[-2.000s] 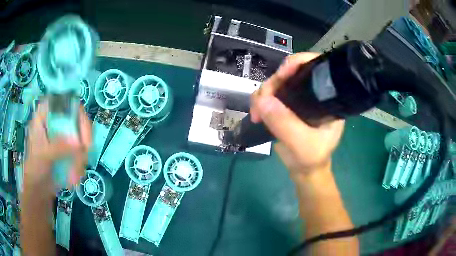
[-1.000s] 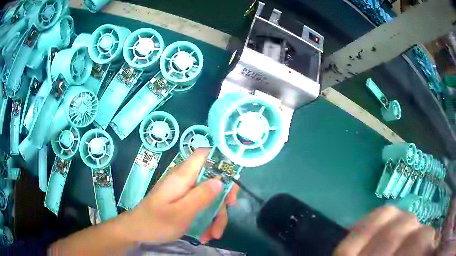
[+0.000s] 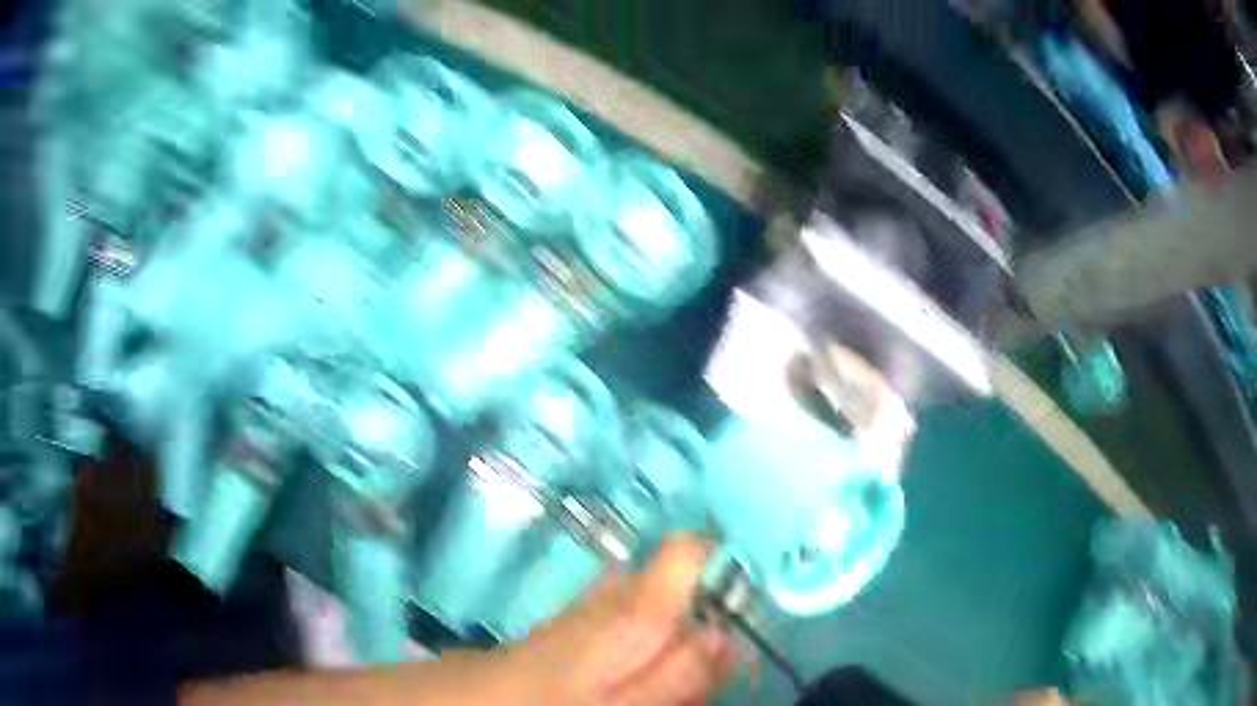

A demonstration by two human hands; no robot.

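The whole view is blurred by motion. A turquoise fan body (image 3: 813,531) is in front of the feeder, its round head to the right. My left hand (image 3: 634,628) holds it by the handle just below the head. The circuit board (image 3: 727,596) shows as a dark patch beside my fingers. The thin dark screwdriver bit (image 3: 769,651) reaches towards the board; whether it touches cannot be told. Only the tip end of the black electric screwdriver (image 3: 848,687) shows at the bottom edge. A small bit of my right hand (image 3: 1037,697) shows at the bottom edge, too cut off to read.
The silver screw feeder (image 3: 896,297) stands behind the fan. Many turquoise fan bodies (image 3: 276,276) lie on the left, more (image 3: 1151,614) at the right. A pale edge strip (image 3: 607,83) and a post (image 3: 1158,255) border the conveyor. Part of a person's hand (image 3: 1192,142) shows at the upper right.
The view has shifted and tilted, so the feeder and fans appear lower and further right. My left hand still holds the fan. The screwdriver and my right hand have mostly dropped out of the picture.
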